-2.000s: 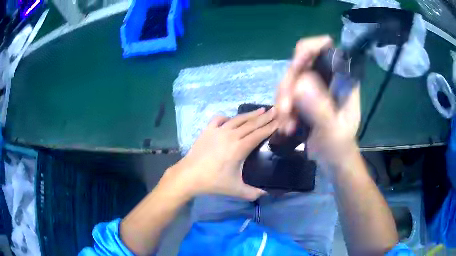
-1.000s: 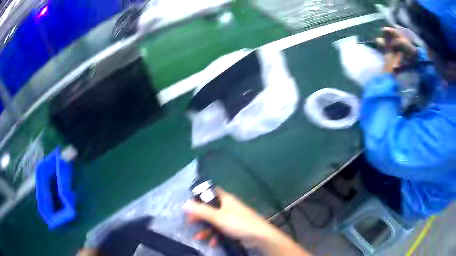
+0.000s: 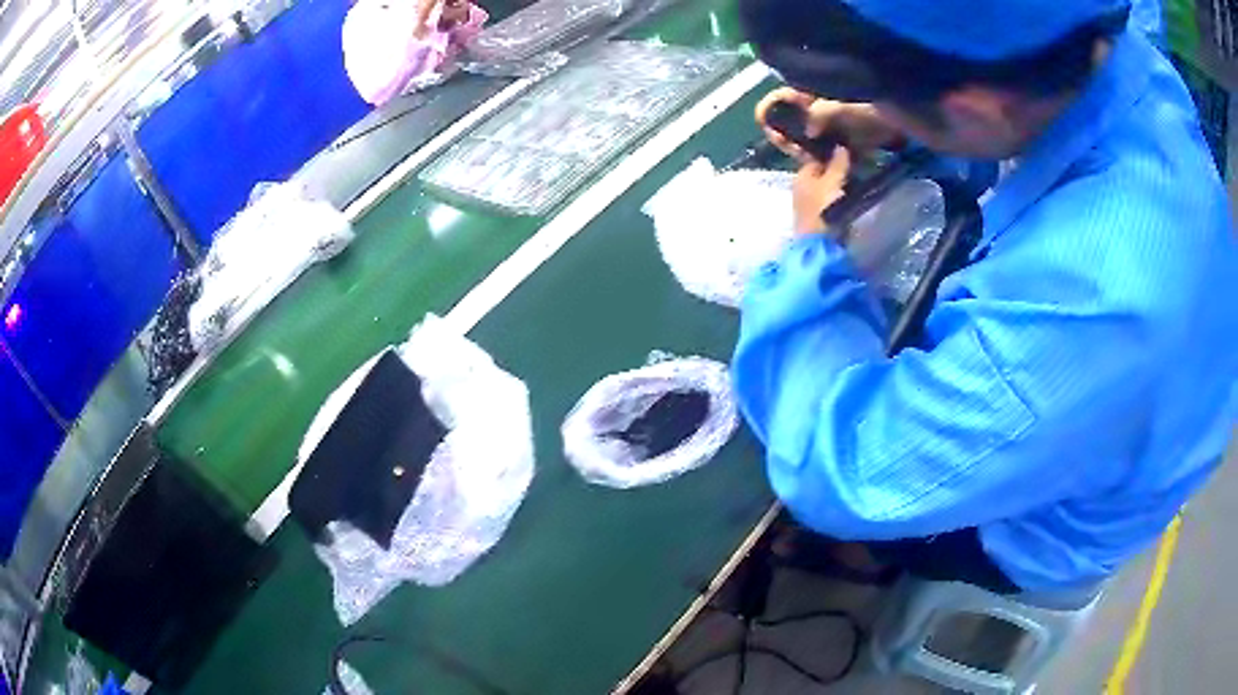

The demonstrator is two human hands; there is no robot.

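Note:
Neither of my hands is in the picture. Nearest in front of me, a flat black part (image 3: 364, 441) lies on white cloudy wrap (image 3: 492, 455) on the green bench. To its right is a ring-shaped wrapped bag (image 3: 593, 441) with small dark parts (image 3: 668, 424) in its middle. A thin black cable (image 3: 373, 644) runs at the bottom edge of the picture. The screwdriver is not visible.
A person in blue (image 3: 978, 380) sits at the right, holding a dark object. White wrap (image 3: 713, 238) lies before them. A black box (image 3: 156, 577) stands at the left. Bubble wrap (image 3: 570, 122) lies at the back. A stool (image 3: 984, 627) and cables are below the bench edge.
The view has swung right, toward the neighbour. My hands, the screwdriver and the black housing have left the picture; a corner of blue remains at bottom left.

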